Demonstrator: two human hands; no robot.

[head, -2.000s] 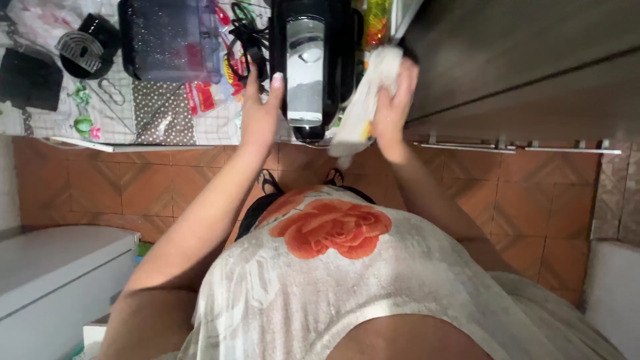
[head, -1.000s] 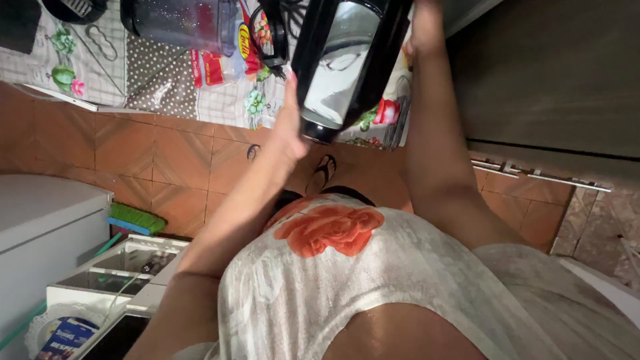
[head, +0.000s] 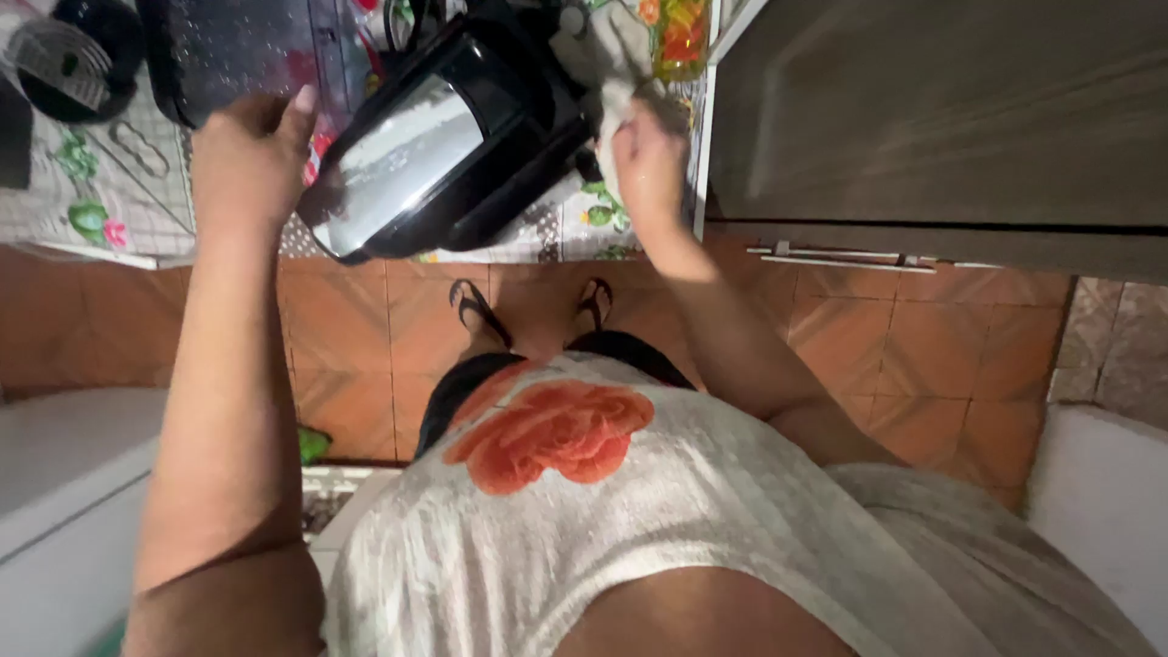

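Note:
A glossy black kitchen appliance with a silvery panel, perhaps a coffee maker, stands tilted across the patterned tablecloth. My right hand grips a whitish cloth beside the appliance's right side. At the left, my left hand is raised by the edge of a clear plastic container; its thumb and fingers are bent near each other, and whether they hold anything cannot be told. A dark cable lies behind the appliance.
A round black part with a slotted grille lies at the far left of the tablecloth. A yellow-orange packet or bottle is at the table's right edge. A dark cabinet-like surface borders the right side. White furniture stands at lower left.
The appliance, lifted and leaning one second ago, is now lower and turned, its silvery end pointing lower left. My left hand has come off it and moved left. The cloth shows again in my right hand.

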